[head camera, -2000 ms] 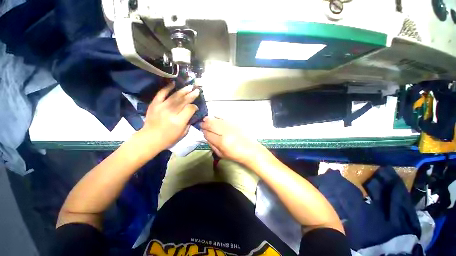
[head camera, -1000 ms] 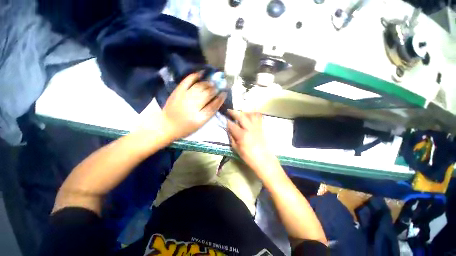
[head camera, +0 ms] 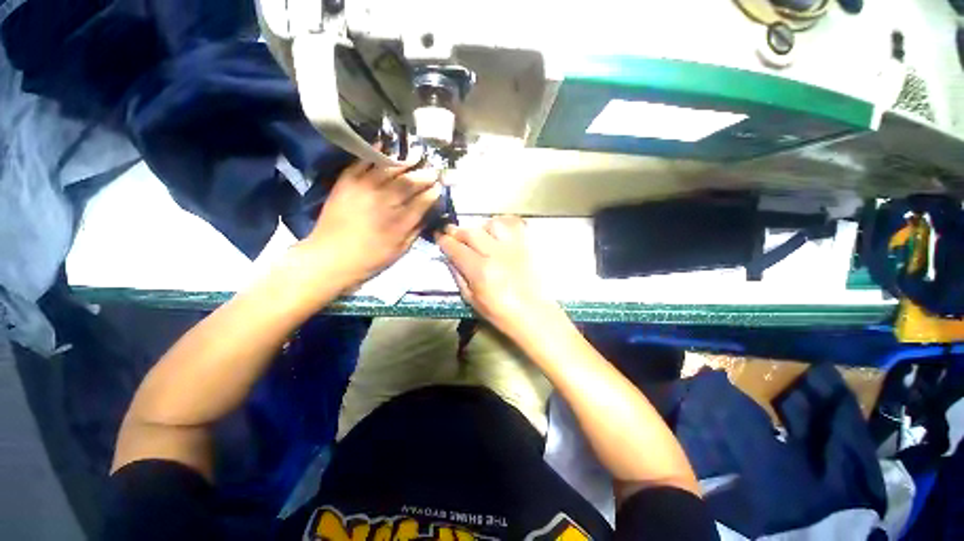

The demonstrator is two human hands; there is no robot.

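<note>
The navy garment piece (head camera: 211,159) is bunched on the table left of the needle, and a narrow part of it runs under my hands. The presser foot and needle area (head camera: 439,159) is just beyond my left fingertips. My left hand (head camera: 370,217) lies on the navy cloth at the foot and presses or holds it, its fingertips partly hidden by the machine. My right hand (head camera: 492,264) pinches the near end of the narrow navy part with thumb and fingers. The sewing machine head (head camera: 507,48) is above both hands.
A black flat pad (head camera: 677,238) lies on the green-edged table (head camera: 529,310) at right. Pale grey-blue cloth (head camera: 53,201) hangs at far left. Navy pieces (head camera: 740,444) are heaped at lower right by a brown cardboard-like surface (head camera: 745,375). A yellow-orange item (head camera: 930,322) is at far right.
The view swung right, then back left. The cloth, held away left of the needle a second ago, is now at the presser foot. Both hands still hold it.
</note>
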